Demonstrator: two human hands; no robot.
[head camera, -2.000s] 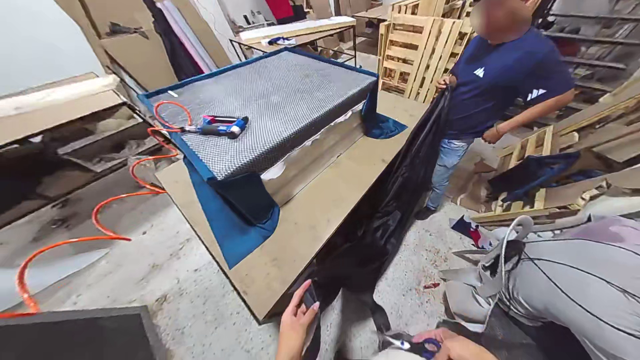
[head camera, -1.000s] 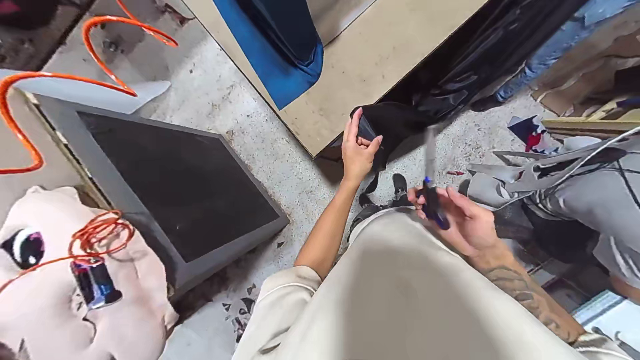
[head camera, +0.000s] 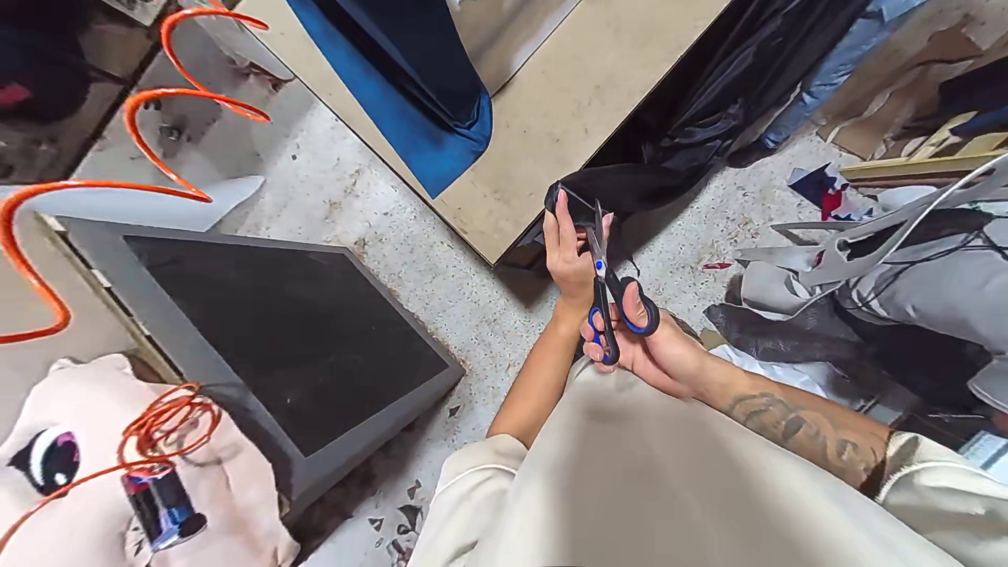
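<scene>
My right hand (head camera: 650, 346) grips a pair of scissors (head camera: 600, 276) with black and blue handles, thumb and fingers in the loops and blades slightly apart, pointing up beside my left hand. My left hand (head camera: 570, 256) holds the edge of black fabric (head camera: 638, 189) near the corner of a tan board (head camera: 504, 213). The scissor blades meet the black fabric between my left thumb and fingers; their exact contact is partly hidden. Blue fabric (head camera: 453, 157) lies on the board.
A grey-framed black panel (head camera: 291, 331) stands at left. An orange coiled hose (head camera: 142, 134) runs at upper left. A tool (head camera: 164, 504) rests on a pink cushion (head camera: 71, 394). Grey fabric (head camera: 929, 276) is at right, near a person's jeans (head camera: 835, 71).
The scissors have come from the right to my left hand, and my right hand now has its fingers in the handles. The view has tilted down since the first frame.
</scene>
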